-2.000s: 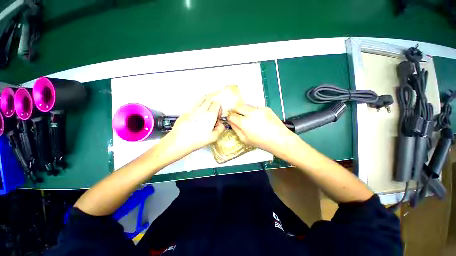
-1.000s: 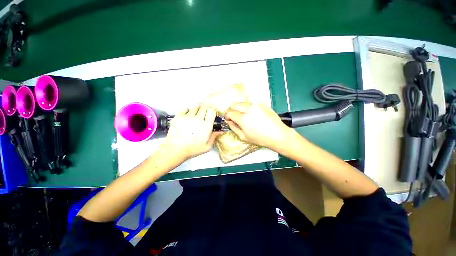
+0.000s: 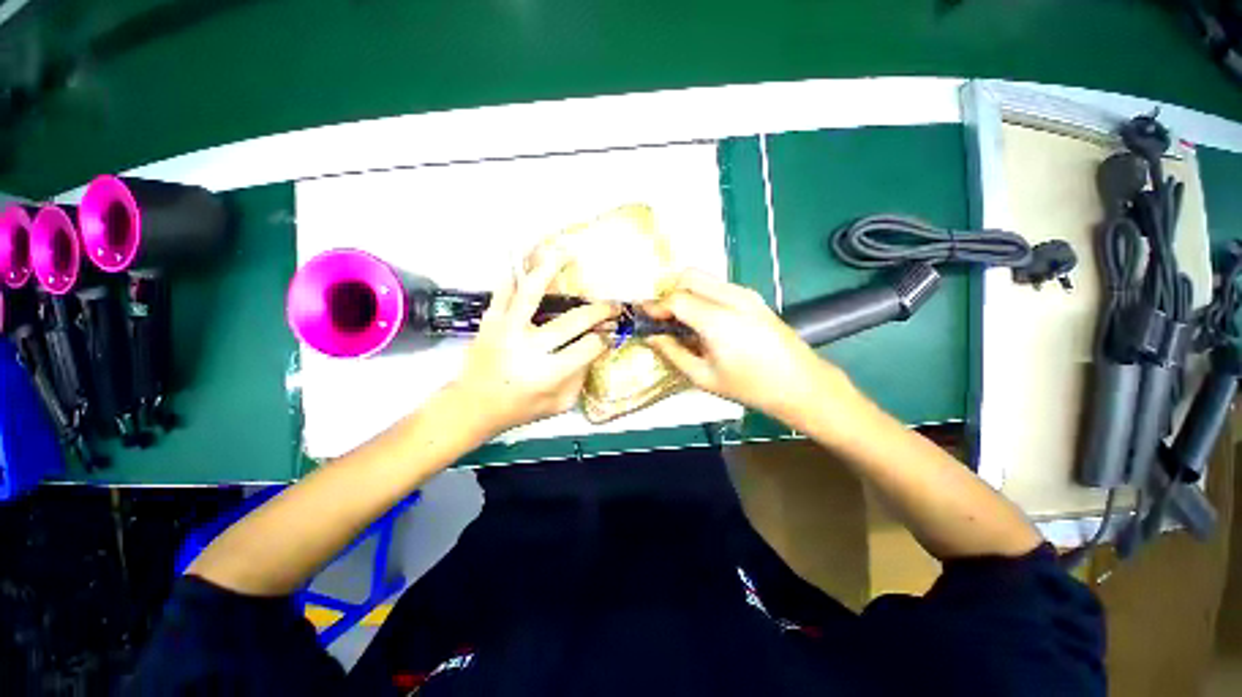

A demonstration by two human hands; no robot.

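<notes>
A hair dryer head with a magenta ring [image 3: 346, 304] lies on the white work sheet [image 3: 409, 211]. Its black inner handle [image 3: 456, 312] points right. My left hand [image 3: 534, 343] grips the handle's end. My right hand [image 3: 718, 334] holds the end by the dark handle sleeve [image 3: 847, 313], which extends right to a ribbed tip. Thin blue lead wires [image 3: 625, 327] show between my fingertips, above the yellow-tan support pad [image 3: 629, 381]. The fingers hide most of the joint. The grey power cord [image 3: 926, 245] lies bundled behind the sleeve, with its plug at the right.
Several dryer heads with magenta rings [image 3: 109, 223] stand at the left, beside a blue parts bin [image 3: 25, 429]. A pale cord tray [image 3: 1042, 409] at right holds several cord sets [image 3: 1114, 422]. A white rail [image 3: 545, 130] and green conveyor [image 3: 545, 55] run behind. A blue stool [image 3: 357, 579] is below.
The view has shifted slightly. My left fingers have moved in to the joint beside my right fingertips, and blue wires now show there. The sleeve tilts up more at its right end.
</notes>
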